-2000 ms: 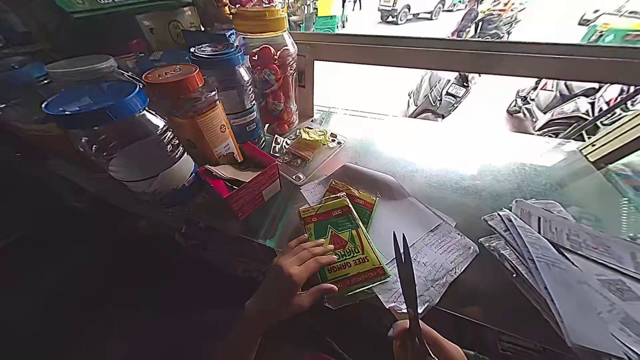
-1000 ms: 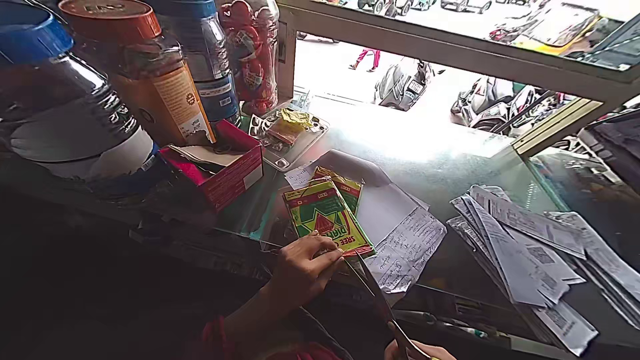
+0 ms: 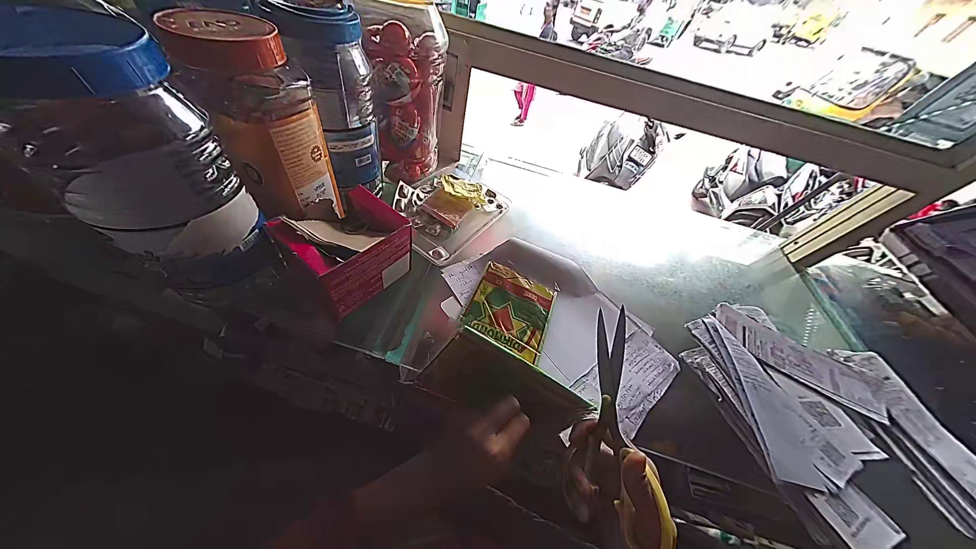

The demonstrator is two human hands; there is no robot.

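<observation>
My left hand is at the near edge of the glass counter, fingers curled at the lower edge of a tilted green packet; shadow hides part of the grip. Behind this packet, a second green, yellow and red packet lies on white papers. In my right hand is a pair of scissors with yellow on the handle, blades apart and pointing up. The right hand is close beside the tilted packet's right end. A handwritten sheet lies behind the scissors.
Plastic jars with blue lids and an orange lid stand at the left, by a jar of red items. A pink box and a clear tray are nearby. Folded papers lie right, below a window frame.
One second ago the front packet lay on the papers, with the scissors against its edge; now it is tilted up at the counter's near edge. The scissors have turned upward and their blades have spread.
</observation>
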